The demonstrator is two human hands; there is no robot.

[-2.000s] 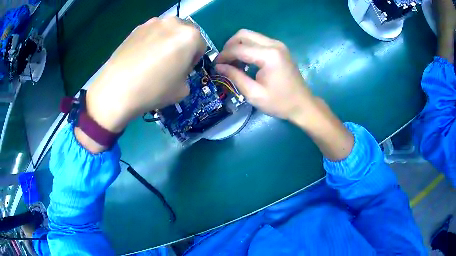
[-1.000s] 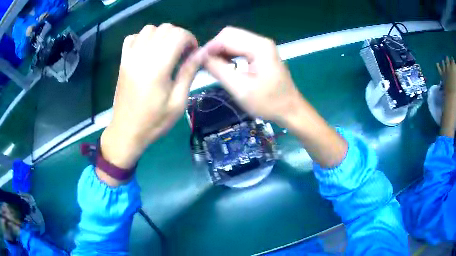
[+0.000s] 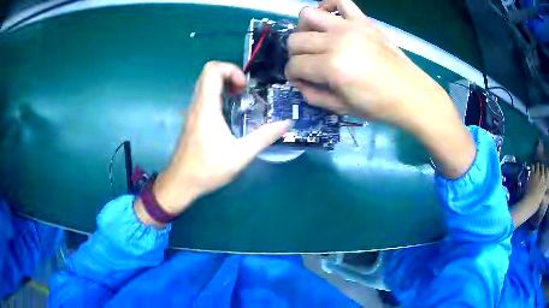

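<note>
The open unit [image 3: 250, 45] stands on the green bench, with a black inner block [image 3: 272, 59] at its far part and a blue circuit board [image 3: 295, 114] at its near end. A red wire [image 3: 259, 47] rises along its left side. The white round base [image 3: 282, 156] shows under the near edge. My left hand [image 3: 214, 138] is at the unit's left side, thumb and fingers apart, the thumb tip over the board. My right hand [image 3: 349, 60] is over the unit's right side, fingers curled; what they hold, if anything, is hidden. A dark red band [image 3: 158, 204] is on my left wrist.
Another unit [image 3: 484, 111] stands at the right, near another person's hand [image 3: 533, 186]. A pale rail [image 3: 421, 55] runs along the bench's far side. A black cord [image 3: 127, 165] lies at the left. A thin dark cable [image 3: 220, 34] sticks out left of the unit.
The view has swung right. My hands, earlier together above the unit, are now apart and lower, the left at its left side and the right over its right side. My left thumb and fingers have opened.
</note>
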